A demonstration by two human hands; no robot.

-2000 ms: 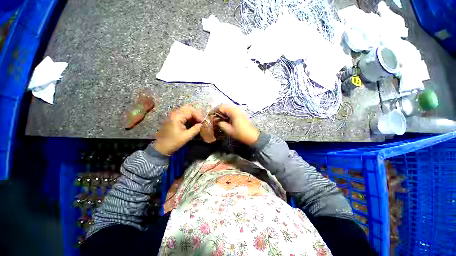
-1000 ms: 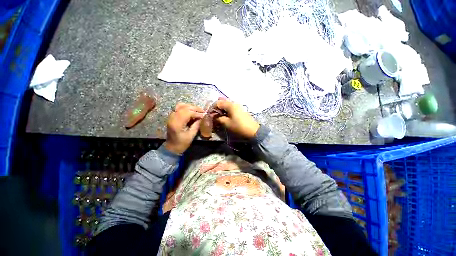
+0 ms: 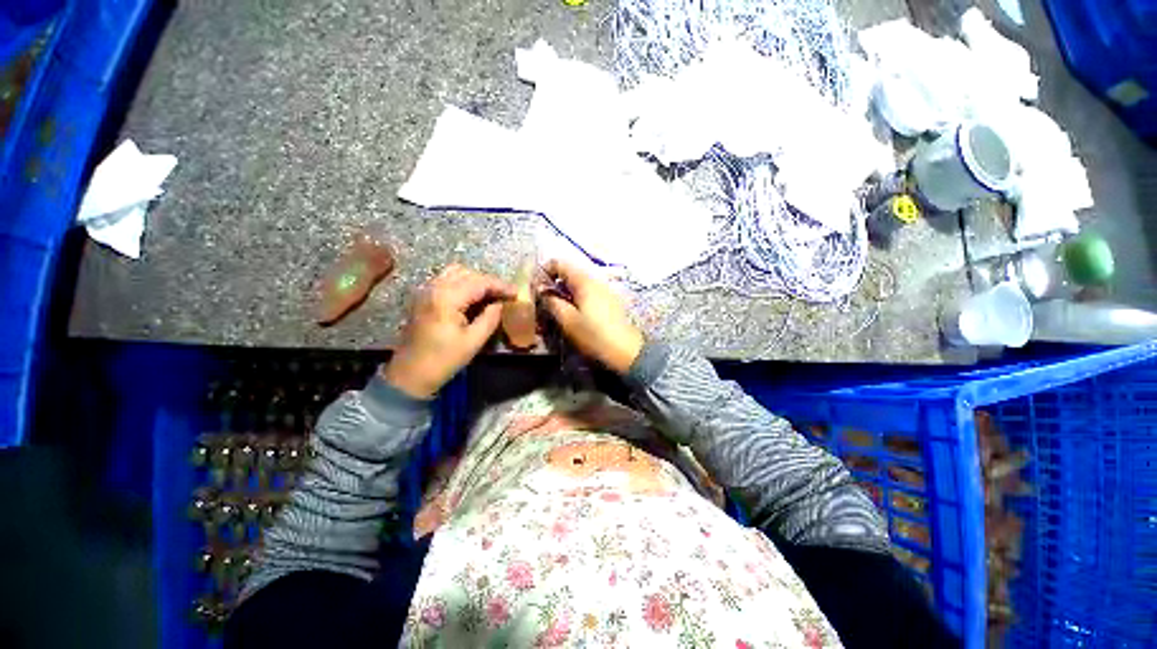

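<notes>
A small orange-brown moulded piece [image 3: 520, 322] hangs upright between my hands at the bench's front edge. My left hand [image 3: 444, 325] pinches its upper end from the left with thumb and forefinger. My right hand [image 3: 591, 314] is close on the right of the piece, fingers curled around something small and dark, too blurred to name. Whether the right fingers touch the piece is not clear. Another orange-brown piece [image 3: 354, 280] with a greenish spot lies on the speckled grey bench [image 3: 292, 152], left of my hands.
White sheets [image 3: 489, 165] and a tangled cord hank [image 3: 806, 254] lie ahead. White cups [image 3: 993, 316], a yellow tag [image 3: 903, 209] and a green round object [image 3: 1087, 259] are at right. A crumpled wipe [image 3: 124, 197] lies left. Blue crates [image 3: 954, 444] stand below both sides.
My hands have shifted slightly apart around the piece, and more of its pale upper end shows. The loose piece on the bench has not moved.
</notes>
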